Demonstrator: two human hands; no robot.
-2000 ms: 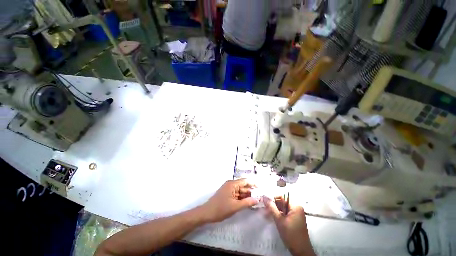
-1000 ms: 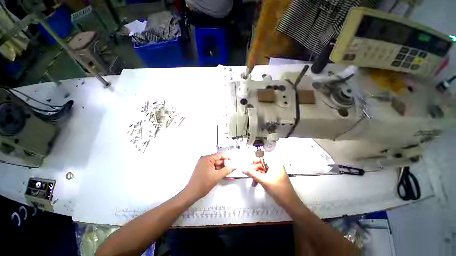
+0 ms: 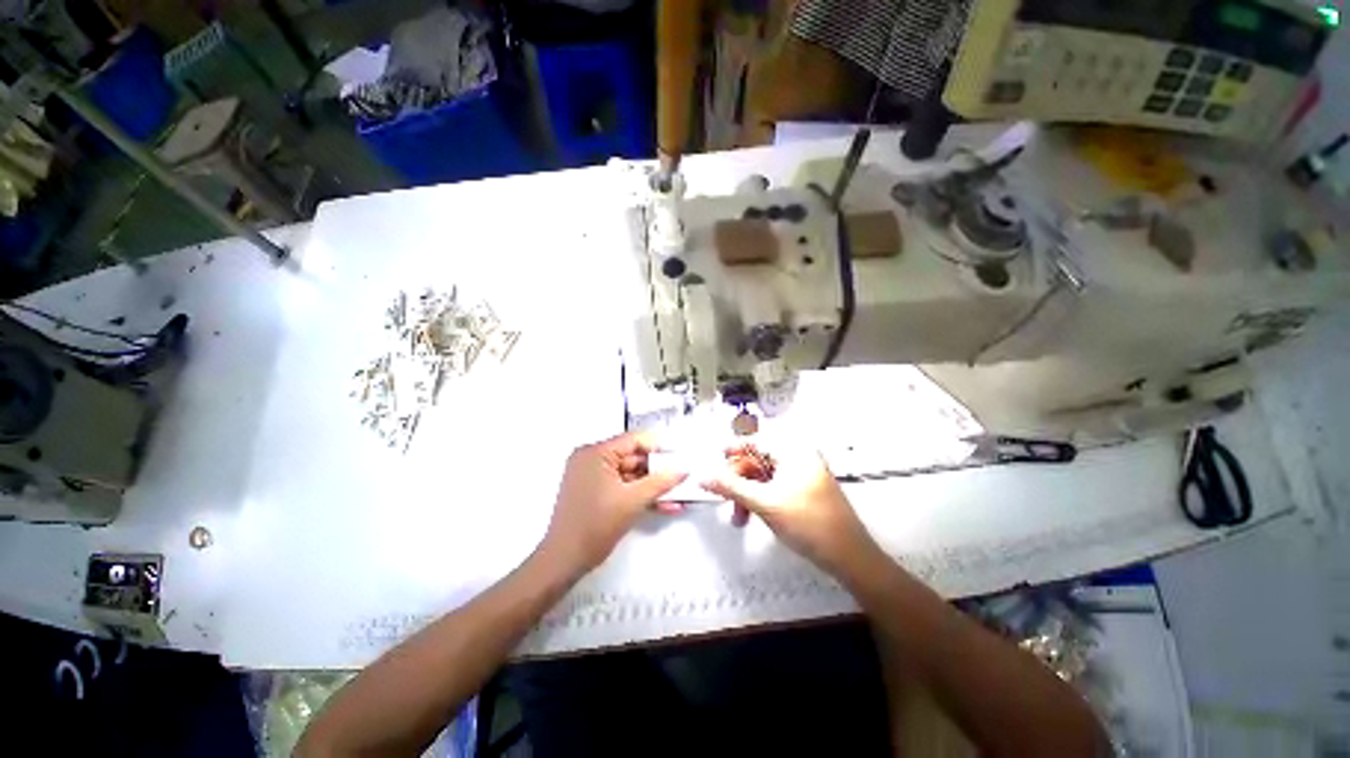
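A small white fabric piece (image 3: 690, 483), washed out by bright light, lies between my fingertips in front of the needle area. My left hand (image 3: 604, 496) pinches its left side. My right hand (image 3: 788, 496) holds its right side with the fingers curled. The cream sewing machine (image 3: 918, 296) stands right of centre, its presser foot area (image 3: 740, 403) just beyond my fingers. The fingers and glare hide most of the piece. A loose pile of small cream pieces (image 3: 430, 360) lies on the table left of the machine.
Thread snips (image 3: 1032, 449) and black-handled scissors (image 3: 1214, 477) lie to the right on the white table (image 3: 370, 563). A control panel (image 3: 1155, 67) is above the machine. A switch box (image 3: 123, 587) sits front left. A second machine (image 3: 59, 430) is at the far left. Blue bins stand behind.
The camera view has shifted, so the table and machine sit further left and higher in the picture. Both hands stay near the needle with the piece; since the earliest frame the right fingers have curled in.
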